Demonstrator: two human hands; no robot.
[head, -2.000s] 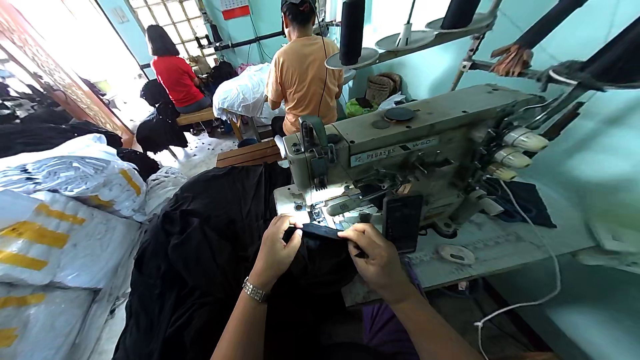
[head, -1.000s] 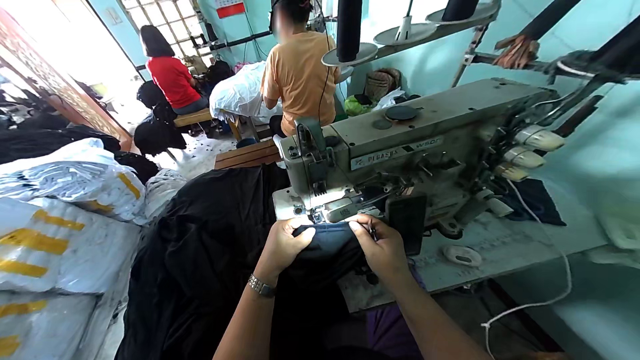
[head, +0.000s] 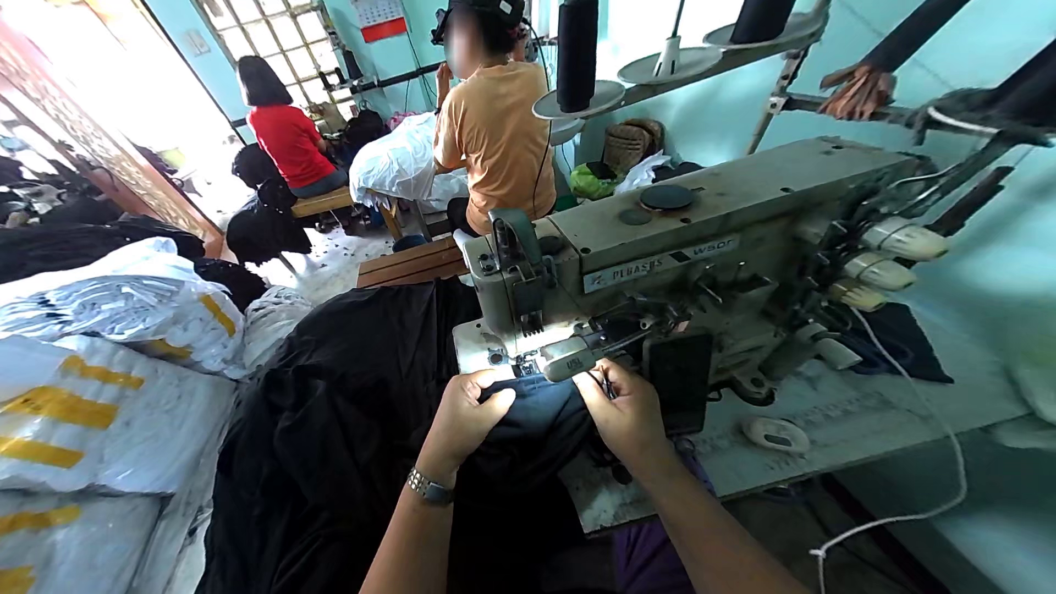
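Note:
A Pegasus industrial sewing machine (head: 701, 223) stands in front of me, its lamp lighting the needle area. Dark fabric (head: 536, 406) lies at the presser foot (head: 525, 365). Its left side is pinched between thumb and fingers of my left hand (head: 470, 412), which has a metal-band watch (head: 430, 487) at the wrist. On the other side my right hand (head: 623, 408) grips the fabric's edge and also has a small dark metal tool (head: 608, 384), partly hidden by the fingers. A large heap of black cloth (head: 330, 437) spreads left of my left hand.
White plastic-wrapped bundles with yellow tape (head: 107, 412) are stacked at the left. Thread cones (head: 577, 58) stand above the machine. A white oval object (head: 775, 435) and a white cord (head: 932, 412) are at the right. Two people sit farther back, one in orange (head: 503, 140), one in red (head: 289, 144).
The fabric at the needle area, a narrow dark fold two seconds ago, now shows a wider bluish surface between my hands. The person in orange has turned their head to the side.

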